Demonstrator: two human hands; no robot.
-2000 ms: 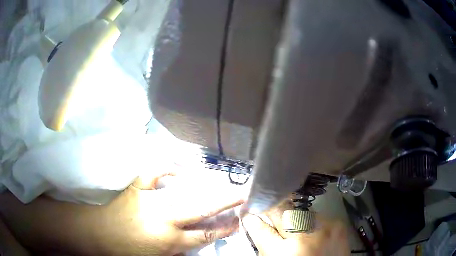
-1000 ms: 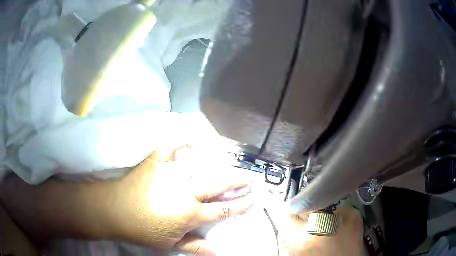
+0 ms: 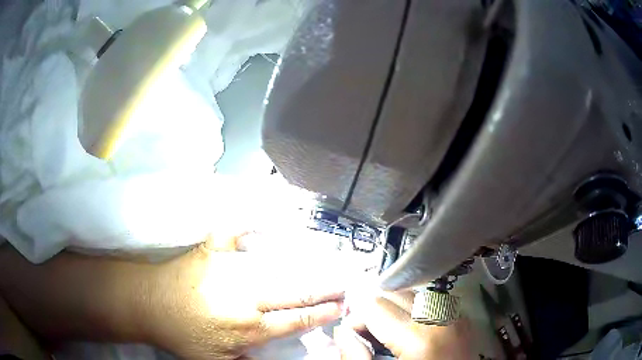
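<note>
White fabric (image 3: 105, 218) is heaped at the left and runs under the glare below the sewing machine head (image 3: 352, 105). Small metal parts of the needle area (image 3: 345, 228) show at the head's lower end, partly washed out. My left hand (image 3: 239, 302) lies flat on the fabric with fingers stretched toward the needle area. My right hand (image 3: 408, 327) is at the lower middle, its fingertips close to the left ones, partly hidden behind the ribbed pale tension knob (image 3: 436, 306). Glare hides whether its fingers pinch the fabric.
A white lamp head (image 3: 137, 81) hangs at the upper left over the fabric. A dark round knob (image 3: 600, 235) sits on the machine at the right. Small scissors (image 3: 510, 334) and a flat black thing (image 3: 556, 299) lie at the lower right.
Against one second ago, the machine and lamp appear slightly further left in view. My left fingers lie closer together, and the right fingertips show more clearly beside them.
</note>
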